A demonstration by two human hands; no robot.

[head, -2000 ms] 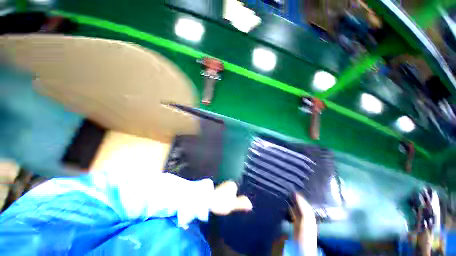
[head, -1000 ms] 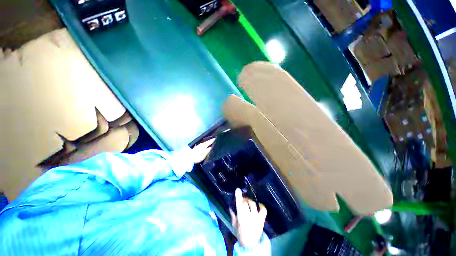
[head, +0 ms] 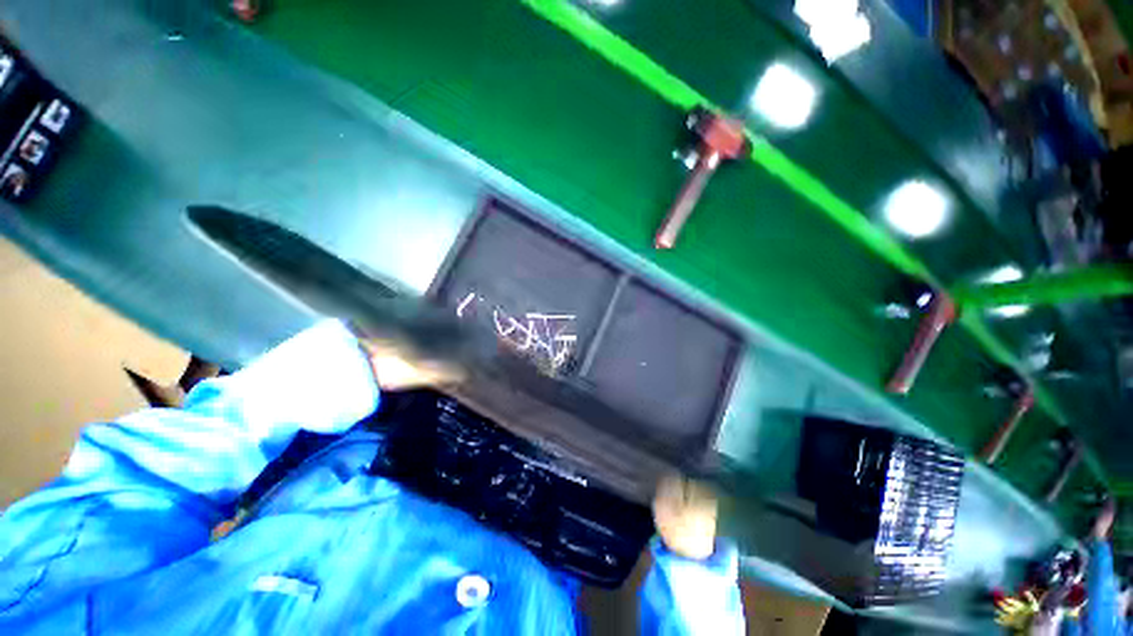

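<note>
A retail carton point(head: 503, 478) is held tilted close to my chest. Its lower part is black with small pale marks, and a long dark flap seen nearly edge-on, blurred, runs above it. My left hand point(head: 410, 368) grips it near the left part of the flap. My right hand point(head: 688, 509) grips its right end. Fingers are partly hidden. Whether a blister tray sits inside cannot be told. Just beyond lies a shallow small-parts tray point(head: 666, 373) with a divider and thin pale sticks point(head: 534, 338) in its left compartment.
A stack of blister trays point(head: 917, 516) sits on the bench at right. Red-brown hammer-shaped tools point(head: 698, 180) lie along the green line. A black printed carton point(head: 35, 131) stands far left, above tan carton blanks point(head: 62, 336). Brown cardboard point(head: 783, 611) shows at bottom right. Another person's arm point(head: 1101, 578) is far right.
The carton has come off the bench towards my chest and turned, its tan flaps no longer showing. My right hand has moved from the tray's recesses to the carton's right end. The small-parts tray is now exposed.
</note>
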